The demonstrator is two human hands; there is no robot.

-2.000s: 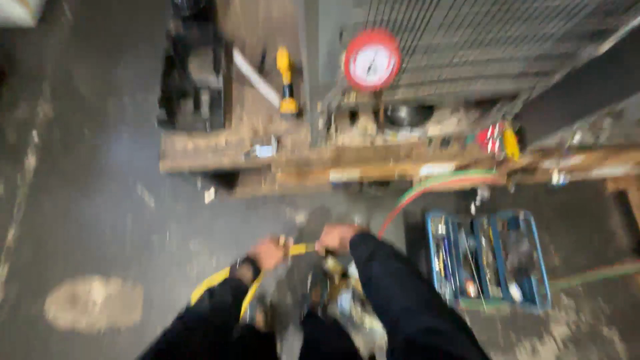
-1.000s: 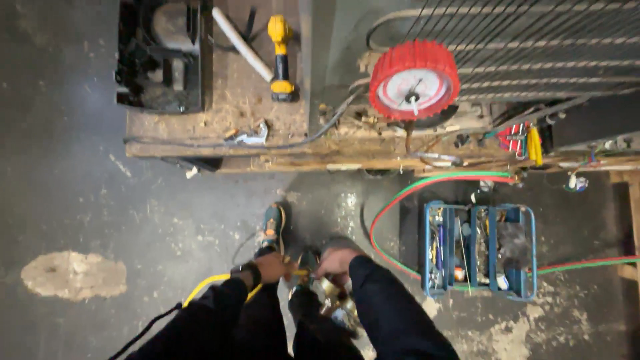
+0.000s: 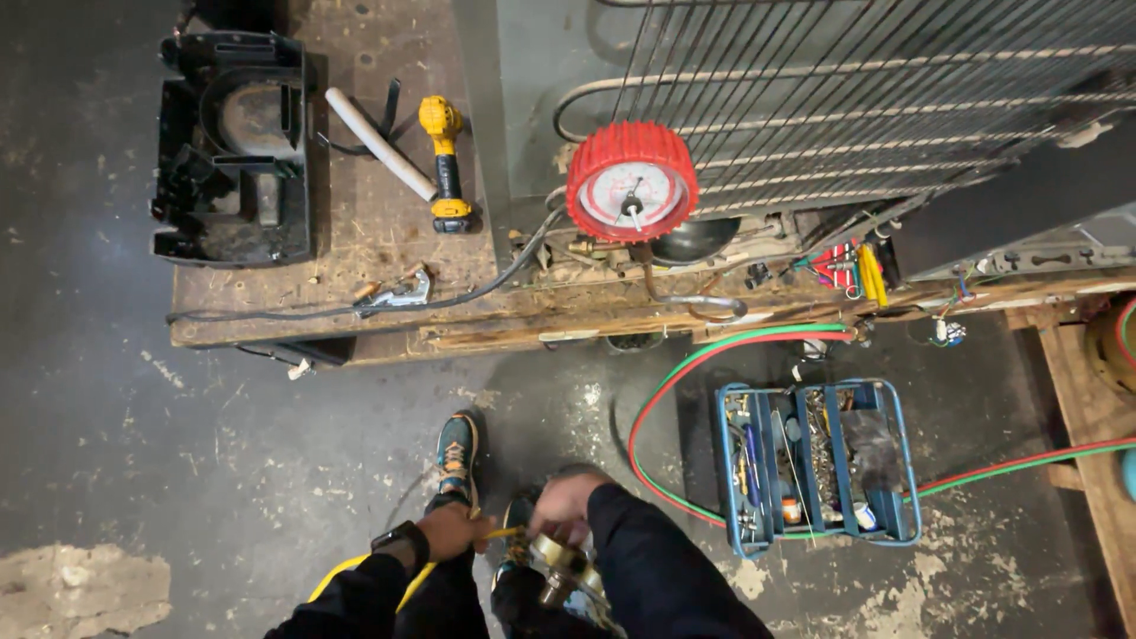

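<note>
My left hand point(image 3: 454, 531), with a dark watch on the wrist, grips a yellow hose point(image 3: 341, 572) in front of my legs. Close to its right, my right hand point(image 3: 566, 504) has its fingers around the hose's end beside a brass fitting point(image 3: 561, 559); what exactly the fingers touch is blurred. The yellow hose loops down past my left forearm. Above, a red-rimmed pressure gauge point(image 3: 633, 186) stands in front of black condenser coils point(image 3: 799, 115) at the edge of the workbench point(image 3: 257, 328).
On the bench are a black plastic housing point(image 3: 306, 177), a yellow cordless drill point(image 3: 446, 164), a white tube point(image 3: 382, 142) and yellow-handled pliers point(image 3: 871, 275). On the floor at right lies an open blue toolbox point(image 3: 903, 461), with a red and green twin hose point(image 3: 657, 399) curving around it.
The view has moved, showing more of the bench. Both hands stay close together on the yellow hose; less of it shows between them than two seconds ago.
</note>
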